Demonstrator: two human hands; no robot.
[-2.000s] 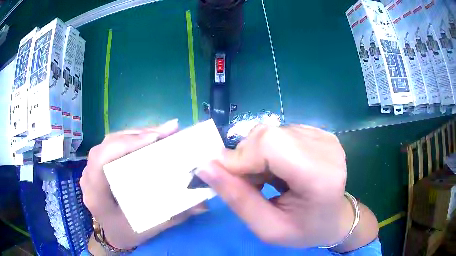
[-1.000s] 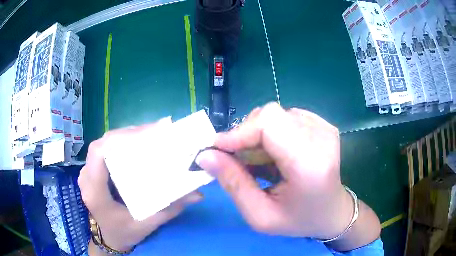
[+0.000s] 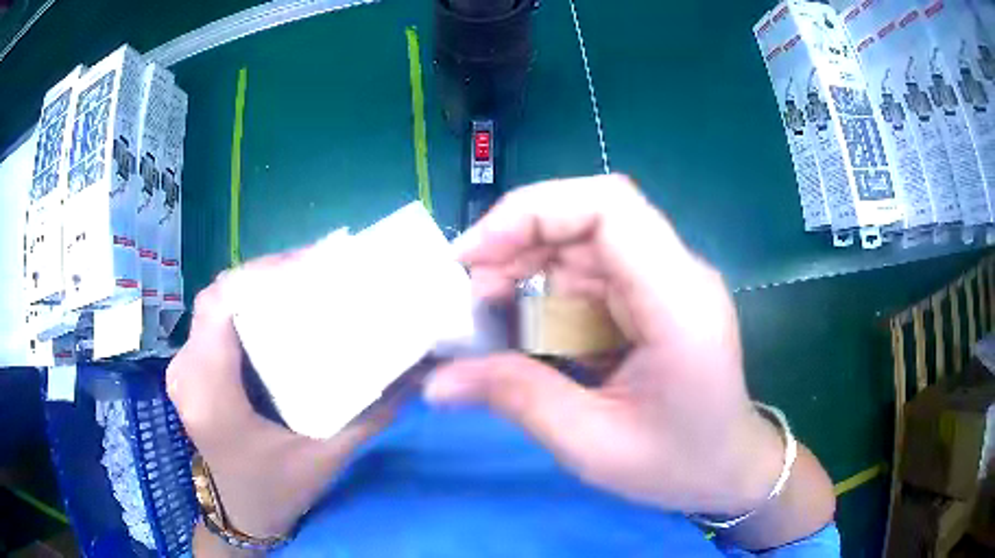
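A white carton (image 3: 355, 327) is held above the lap, its blank white side or end facing up. My left hand (image 3: 224, 365) is closed around its left side. My right hand (image 3: 644, 371) is just right of the carton, blurred, thumb and fingertips apart. A tan and dark hand tool (image 3: 567, 325) lies inside the right palm, partly hidden by the fingers; its dark end points toward the carton's right edge. Whether the tool touches the carton is unclear.
A black device with a red switch (image 3: 482, 147) stands mid-bench. Printed cartons stack at left (image 3: 104, 196) and lean in a row at right (image 3: 862, 131). A blue basket (image 3: 164, 469) with whitish pieces is lower left. A wooden rack (image 3: 897, 381) and brown boxes are lower right.
The carton has moved up slightly. The right thumb and fingers have spread apart, moving off the carton's face, and the tan part of the tool now shows in the palm.
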